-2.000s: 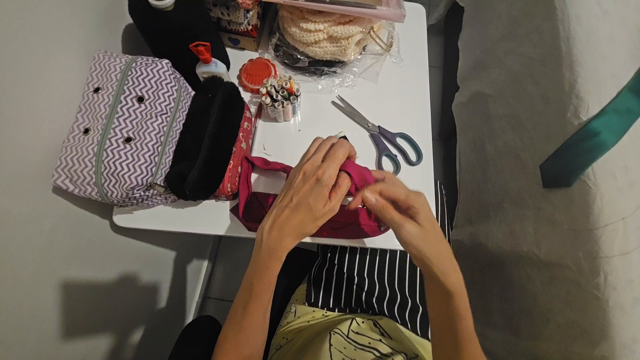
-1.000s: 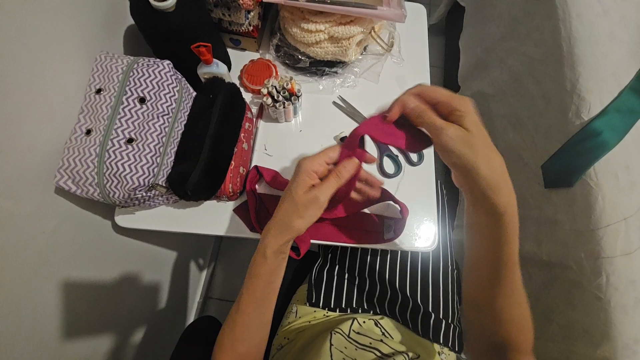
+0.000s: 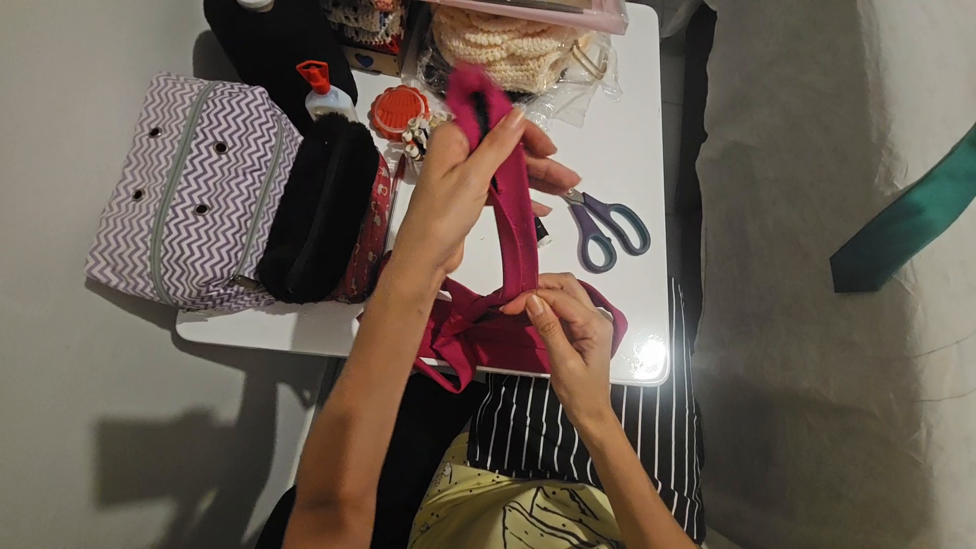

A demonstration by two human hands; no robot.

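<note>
A magenta fabric garment [image 3: 507, 347] with long straps or bands lies near the front edge of the white table, and one band [image 3: 517, 244] is stretched upward from it. Higher up, my left hand [image 3: 465, 175] grips the folded upper part of that band, where a dark strip shows inside. My right hand [image 3: 568, 328] pinches the band's lower end between thumb and fingers, close to the rest of the cloth. To the right of the band, scissors with purple and grey handles [image 3: 610, 221] rest on the table, their blades mostly hidden behind my left fingers.
On the left of the white table [image 3: 259, 329] stand a zigzag-patterned bag [image 3: 191, 183], a black fuzzy case [image 3: 320, 213] and a glue bottle [image 3: 328, 99]. Behind are a red scalloped lid [image 3: 399, 111], thread spools [image 3: 418, 137] and bagged cream crochet [image 3: 503, 46]. A green tie [image 3: 892, 221] lies far right.
My left hand has moved up and away with the band. My right hand, raised near the scissors a second ago, has come down to the garment by the front edge.
</note>
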